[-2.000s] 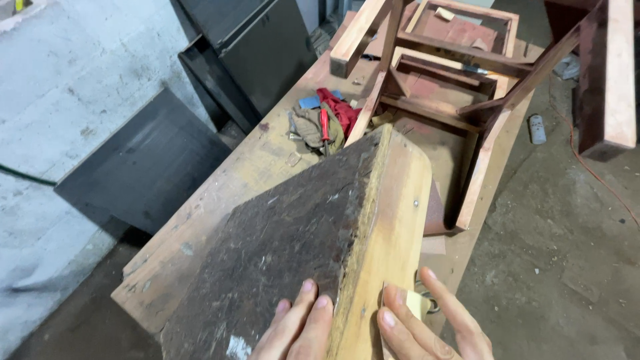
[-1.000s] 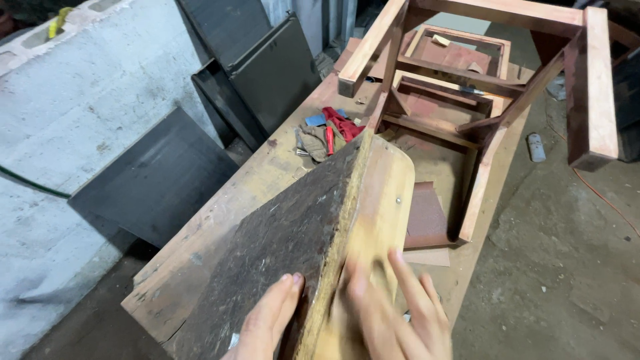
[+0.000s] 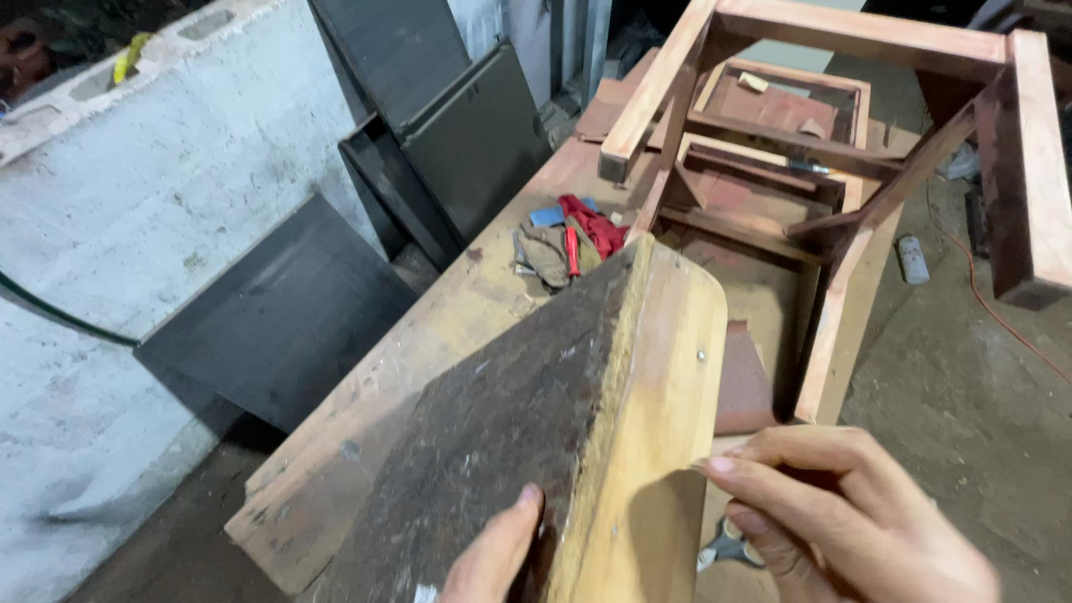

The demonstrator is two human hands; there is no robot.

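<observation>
A dark-faced board (image 3: 494, 419) with a pale wooden strip (image 3: 670, 368) along its edge stands tilted over the workbench, screw heads showing in the strip. My left hand (image 3: 498, 548) touches the dark face near the bottom, its lower part cut off by the frame; whether it grips the board cannot be told. Beside the strip's right edge, my right hand (image 3: 846, 511) has thumb and fingertips pinched together, perhaps on something too small to make out. Below that hand lies a scissors-like tool (image 3: 730, 548), partly hidden.
A wooden chair-like frame (image 3: 825, 29) lies across the workbench (image 3: 435, 335). Near it are a red-handled tool (image 3: 573, 251), a red cloth (image 3: 590, 226) and brown sandpaper (image 3: 741, 385). Dark panels (image 3: 280, 314) lean on the white wall at left. A spray can (image 3: 913, 260) and an orange cord (image 3: 997, 310) lie on the floor.
My right hand has come off the face of the pale strip to its right side, and its spread fingers have drawn together. My left hand stays at the dark face.
</observation>
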